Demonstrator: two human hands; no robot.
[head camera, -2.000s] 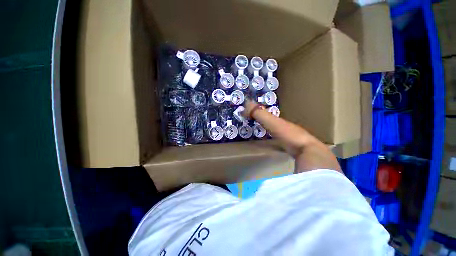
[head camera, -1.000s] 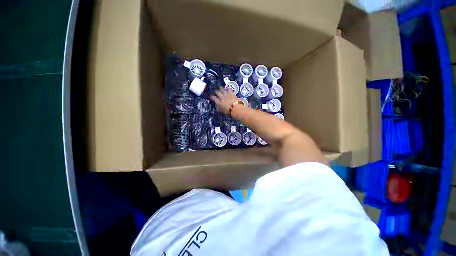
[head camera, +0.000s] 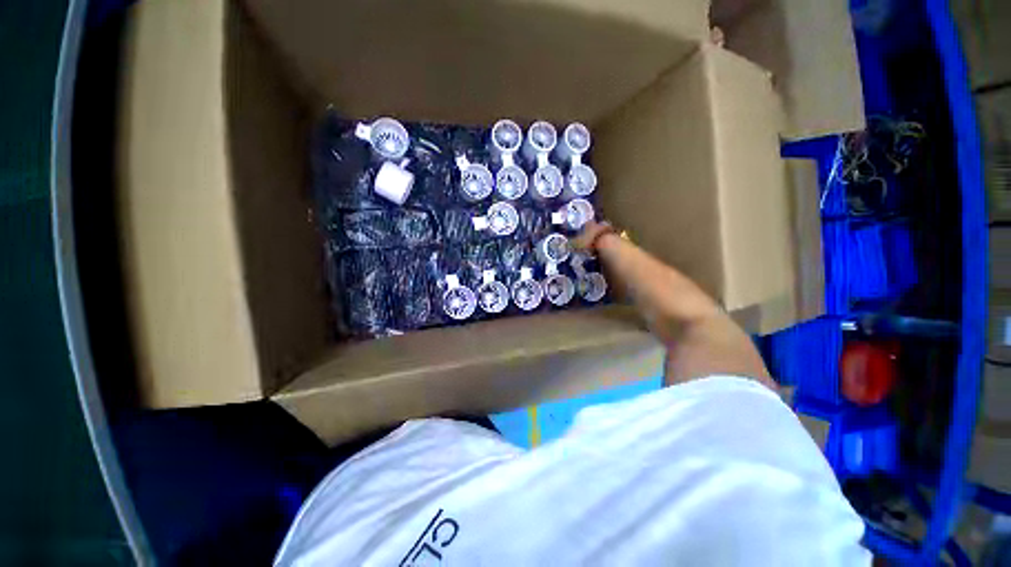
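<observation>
Several white cup-shaped housings with radial slots inside and side tabs stand in rows in a large open carton. One white housing lies on its side at the left. Dark glossy plastic liner or bags show between and left of them. My right hand is small and blurred among the right-hand housings, its fingers at or beside a white housing. Whether it grips this housing cannot be told. My left hand is not in view.
A dark green surface with a pale curved rail runs along the left. Tall carton walls and flaps surround the housings. At the right are blue bins or racking, a red round part and tangled wires.
My right hand has moved from the middle of the carton to the right-hand housings. A tabbed housing that stood left in the middle row two seconds ago is gone from there. The view has shifted.
</observation>
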